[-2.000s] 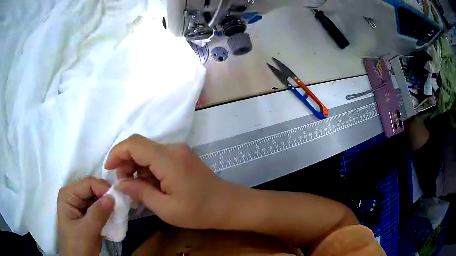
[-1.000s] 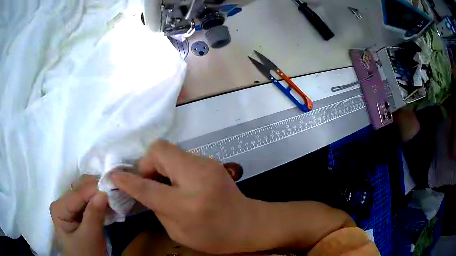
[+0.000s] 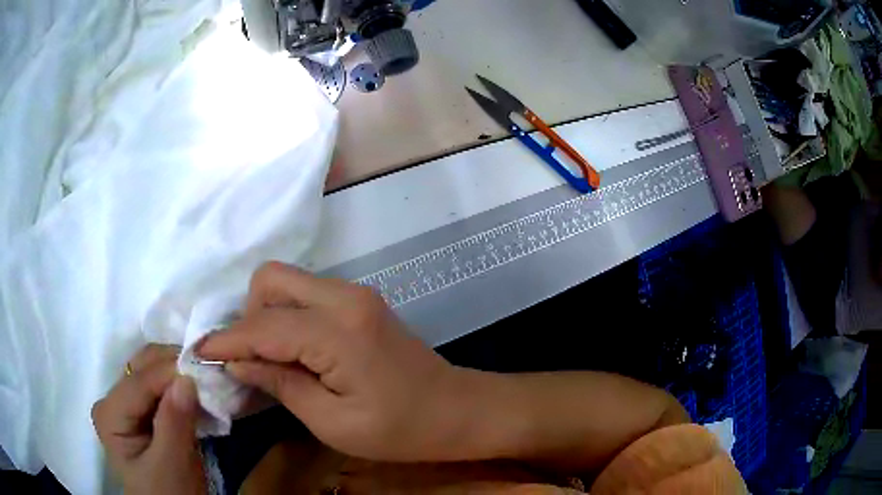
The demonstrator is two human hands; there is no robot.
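White fabric (image 3: 126, 164) lies in a large soft heap over the left side and the table's front edge. My left hand (image 3: 150, 411), at the lower left, pinches a bunched part of it between thumb and fingers. My right hand (image 3: 334, 363) is just right of it, thumb and index finger closed on a tiny thin shiny thing (image 3: 209, 363), maybe a needle or pin, against the bunched fabric. The right hand's other fingers are curled.
The sewing machine's needle area (image 3: 314, 24) is at the top, lit brightly. Open thread snips (image 3: 542, 140) lie above the ruler strip (image 3: 522, 232). A purple plate (image 3: 718, 145) and a filled box (image 3: 783, 121) are at the right. A black handle (image 3: 609, 21) is at the top.
The view has shifted, so the machine and tools sit further left and higher. My right hand has moved over the bunched fabric, and a thin shiny thing now shows at its fingertips.
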